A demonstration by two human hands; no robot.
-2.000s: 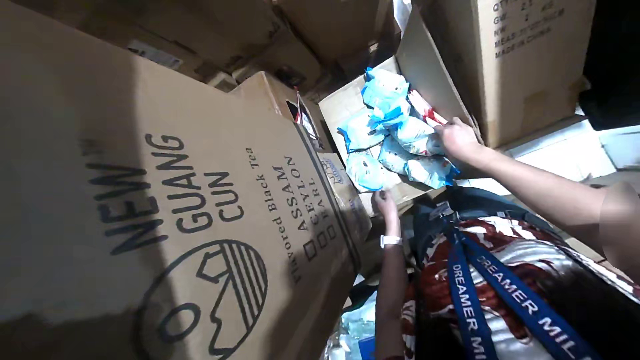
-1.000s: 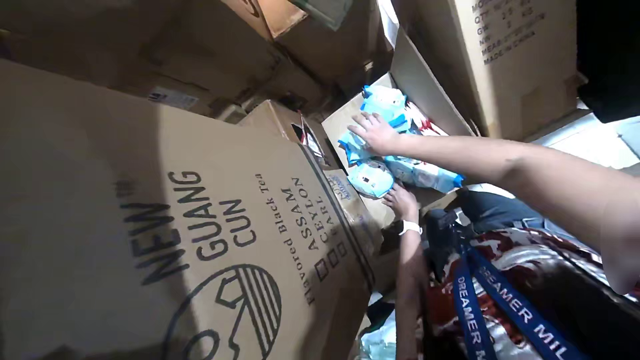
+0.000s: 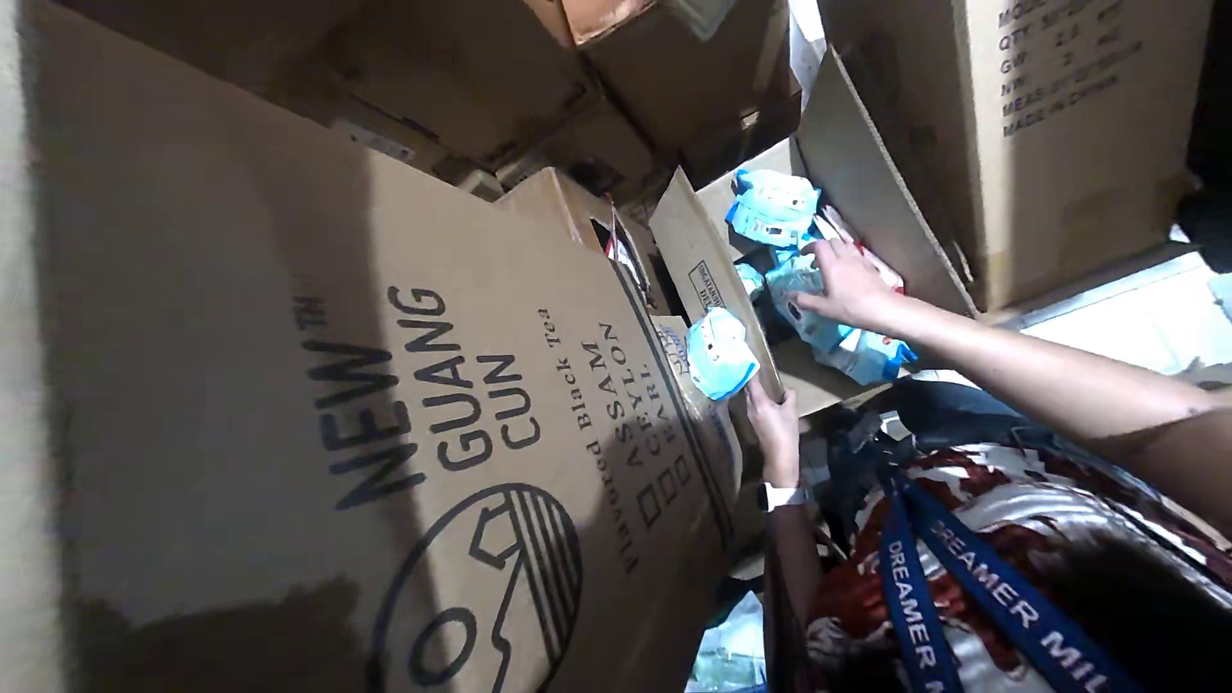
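An open cardboard box (image 3: 871, 192) holds several blue-and-white plastic packets (image 3: 773, 207). My right hand (image 3: 847, 284) reaches into it, fingers spread on a packet (image 3: 801, 289) in the middle. My left hand (image 3: 773, 423), with a white band at the wrist, is at the near end of the box's left flap (image 3: 707, 260); its fingers are partly hidden, so its grip is unclear. One blue-and-white packet (image 3: 721, 353) lies outside that flap, just above my left fingertips. Red-and-white packaging (image 3: 861, 248) shows along the box's right wall.
A large printed cardboard carton (image 3: 221, 385) fills the left side. Another tall carton (image 3: 1068, 164) stands at the right, and brown cartons (image 3: 462, 77) are stacked behind. A smaller opened carton (image 3: 553, 207) sits beside the packet box. Clear plastic (image 3: 733, 645) shows at the bottom.
One packet now lies outside the box's left flap, which stands up in view. My right hand has moved right across the packets. My left hand has shifted from the packets to the flap.
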